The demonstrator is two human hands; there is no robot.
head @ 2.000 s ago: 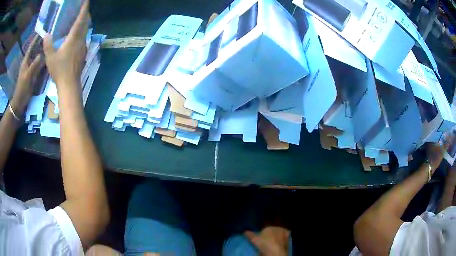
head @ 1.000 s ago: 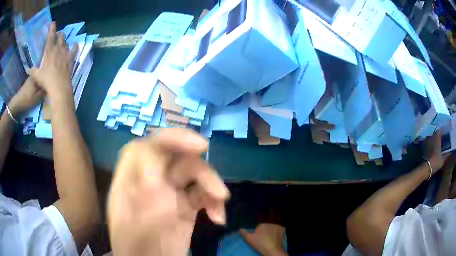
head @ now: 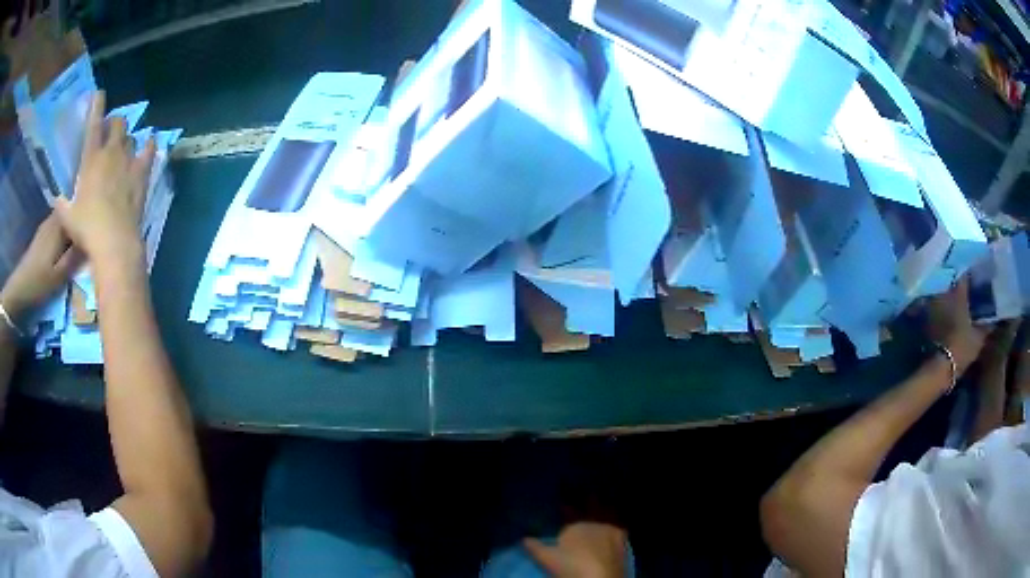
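Observation:
My right hand (head: 585, 550) rests on my thigh at the bottom edge, thumb apart, holding nothing visible; the picture's edge cuts it off. My left hand is out of the picture. In front of me, an erected white and light-blue carton (head: 514, 158) leans over flat carton blanks. A fanned stack of blanks (head: 322, 107) lies to its left, blue and brown tabs towards me. More opened cartons (head: 779, 73) lean in a heap on the right.
A neighbour's hands (head: 107, 198) handle cartons at the left. Another person's hand (head: 960, 322) is by a carton at the right. The dark-green worktop (head: 305, 390) has its front edge above my lap.
My left hand, raised and blurred in front of the worktop one second ago, has left the picture. The view has shifted. My right hand stays on my thigh.

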